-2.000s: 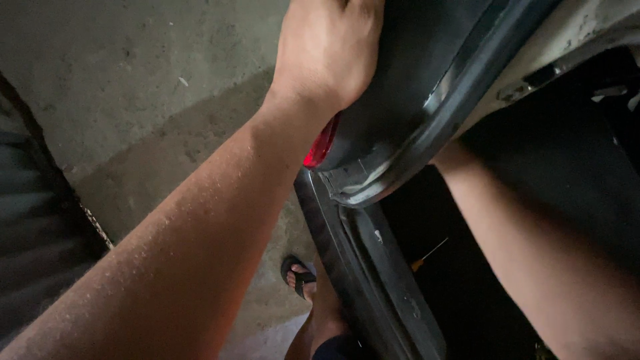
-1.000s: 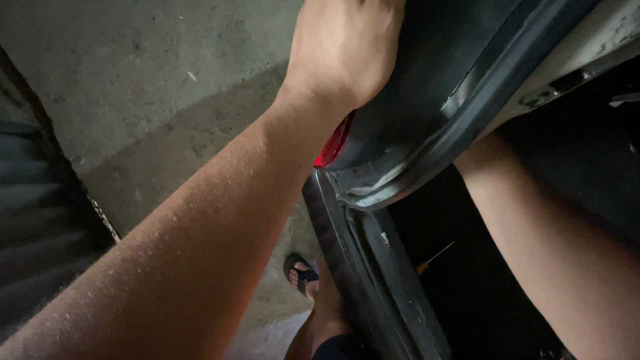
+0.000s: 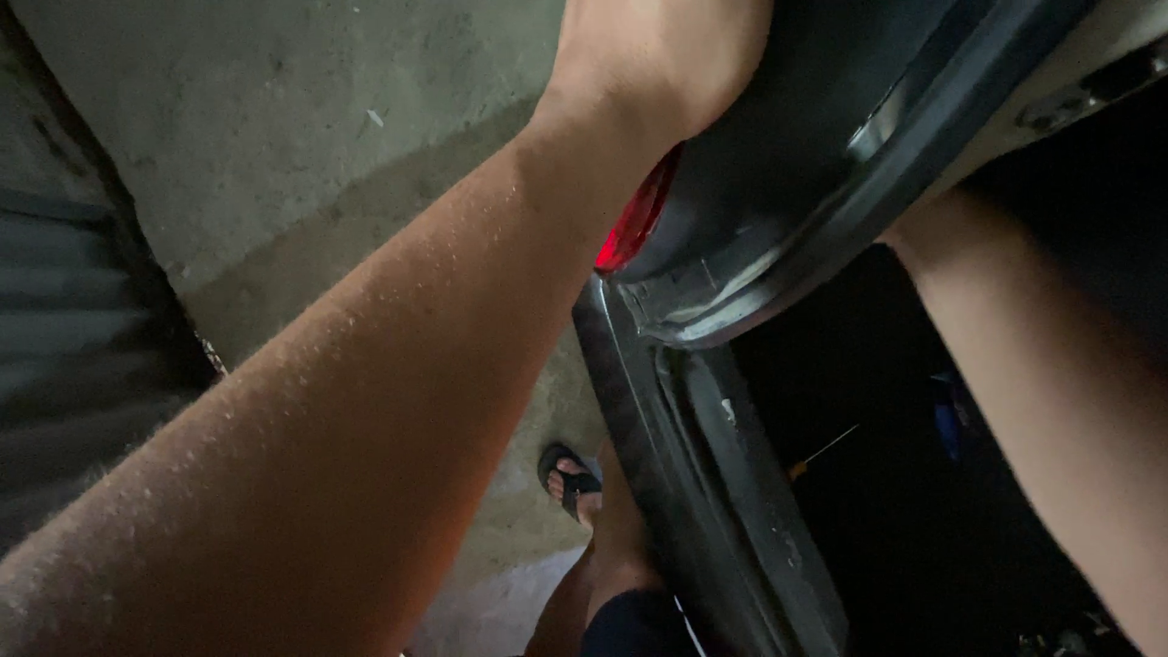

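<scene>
My left hand (image 3: 675,46) is at the top edge, its wrist and heel against the outside of a dark car body panel (image 3: 776,173); its fingers are out of frame. Beside that wrist shows a red tail light (image 3: 639,219), partly covered by my forearm. My right forearm (image 3: 1022,365) reaches into the dark opening behind the panel's edge, which hides my right hand. Below the panel runs a dark bumper (image 3: 721,456). Inside the opening lies a thin-shafted tool with an orange handle (image 3: 798,470), possibly a screwdriver.
Concrete floor (image 3: 274,119) lies at the left, bordered by dark corrugated sheeting (image 3: 73,310). My foot in a black flip-flop (image 3: 570,479) stands beside the bumper. A small blue thing (image 3: 946,420) shows within the dark opening.
My left hand's knuckles, in view earlier, are now cut off by the top edge. The view has shifted somewhat. Both arms keep much the same places around the panel.
</scene>
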